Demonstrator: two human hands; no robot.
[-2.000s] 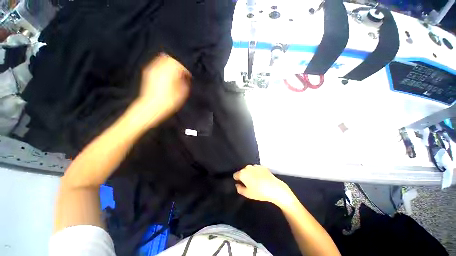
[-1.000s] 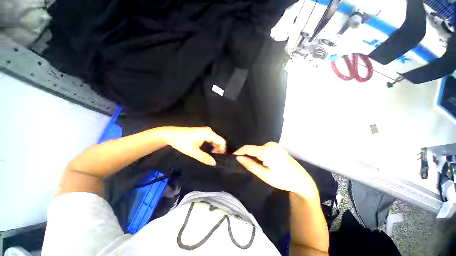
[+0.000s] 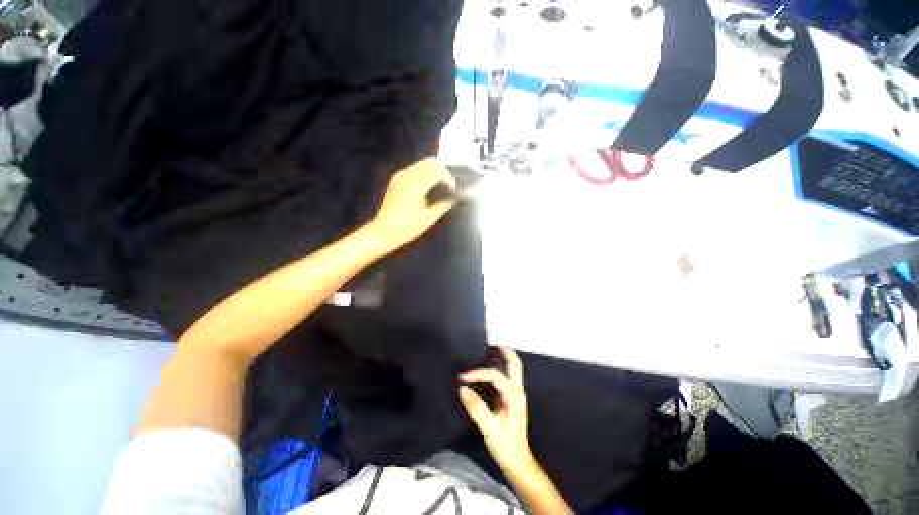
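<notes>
The black garment is piled left of the machine and hangs over the front edge into my lap. A small white label shows on it beside my left forearm. My left hand pinches the cloth close to the presser foot of the white sewing machine. My right hand is at the cloth edge by the table's front edge, with fingers bent and partly spread; whether they grip cloth is unclear.
Red-handled scissors lie right of the needle area. Small dark tools lie at the table's right end. A blue crate is below the cloth. A pale side surface is at left.
My hands were together over my lap a second ago. My left hand has moved up to the presser foot, my right hand lower beside the table edge. The view has shifted and turned.
</notes>
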